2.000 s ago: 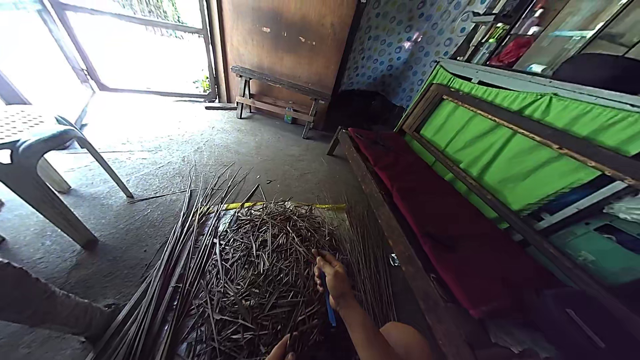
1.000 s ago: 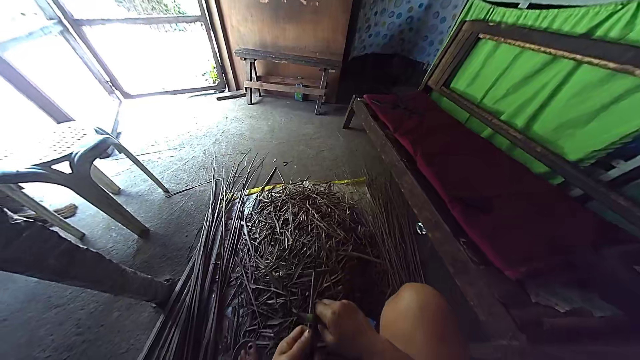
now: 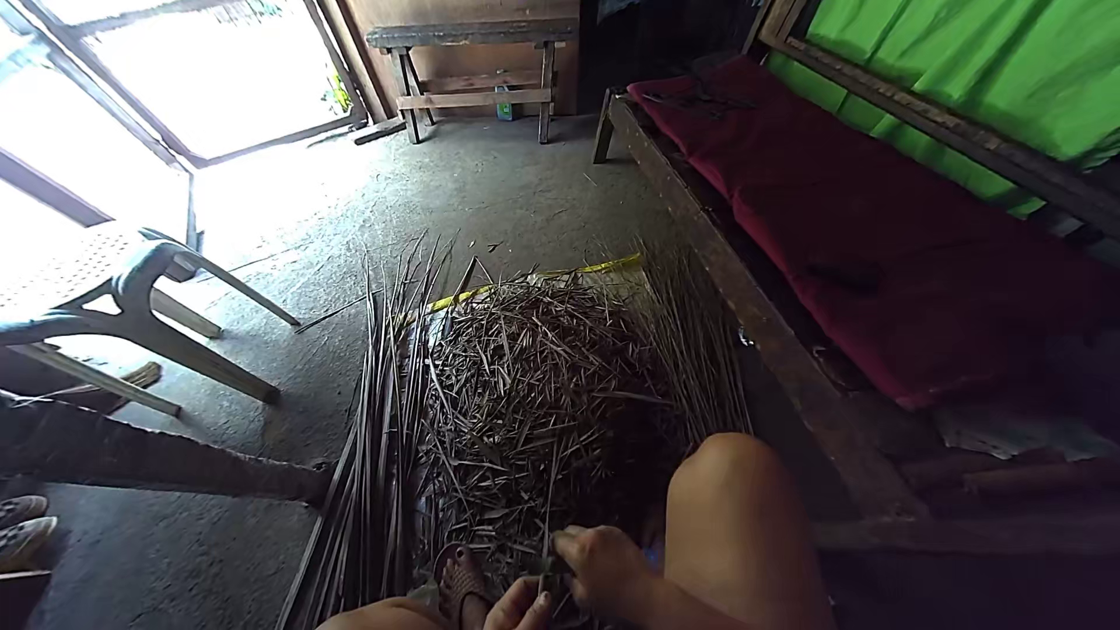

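My left hand point(image 3: 520, 605) is at the bottom edge, its fingers closed on a thin dry leaf strip point(image 3: 549, 499) that stands up in front of me. Close against it on the right, my right hand point(image 3: 604, 564) has its fingers curled at the same strip; whether it also holds a tool is hidden. A small blue thing point(image 3: 652, 556) shows beside the right hand. Beyond both hands lies a heap of short dry leaf scraps point(image 3: 534, 385) on a sheet with a yellow edge point(image 3: 612, 264). Long dry strips point(image 3: 372, 455) lie left of the heap, and thin stalks point(image 3: 700, 350) lie right.
A plastic chair point(image 3: 157, 315) and a wooden beam point(image 3: 157, 455) are at left. The wooden bench with a dark red cloth point(image 3: 840, 210) runs along the right. A small wooden bench point(image 3: 472, 37) stands at the back. My sandalled foot point(image 3: 462, 582) is beside the heap.
Two seconds ago my right hand was over the heap, apart from the left; now the two are together near the bottom edge. The view has tilted down.
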